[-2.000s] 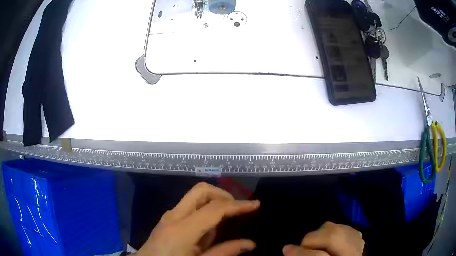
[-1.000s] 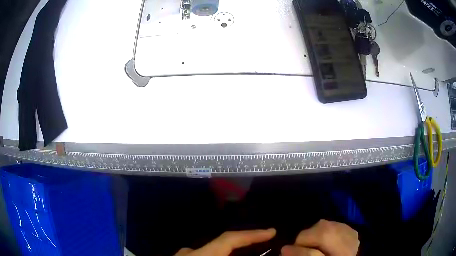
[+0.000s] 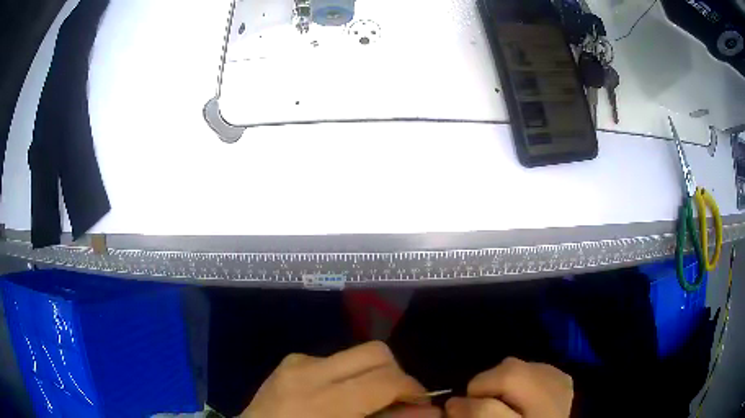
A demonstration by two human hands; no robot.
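My left hand point(image 3: 343, 384) is low in the picture, over the dark lap, with its fingers closed together. A thin pale pointed tool point(image 3: 439, 393) shows between its fingertips and my right hand. My right hand point(image 3: 519, 390) is just to the right, fingers curled, cut off by the bottom edge. Black cloth point(image 3: 457, 326) lies over the lap around the hands; its edges cannot be told from the dark background. The tool's handle is hidden, and which hand holds the tool is hard to tell.
Black fabric strips point(image 3: 69, 139) lie at the table's left. A smartphone point(image 3: 546, 90), keys point(image 3: 603, 69) and green-and-yellow scissors point(image 3: 696, 229) lie at the right. A ruler tape point(image 3: 245, 265) runs along the front edge. Blue bins point(image 3: 122, 351) stand below. The presser foot area point(image 3: 304, 15) shows at the top.
My left hand has gone from spread fingers to closed ones and moved close to my right hand. The pointed tool now shows between them. The table view has shifted slightly left.
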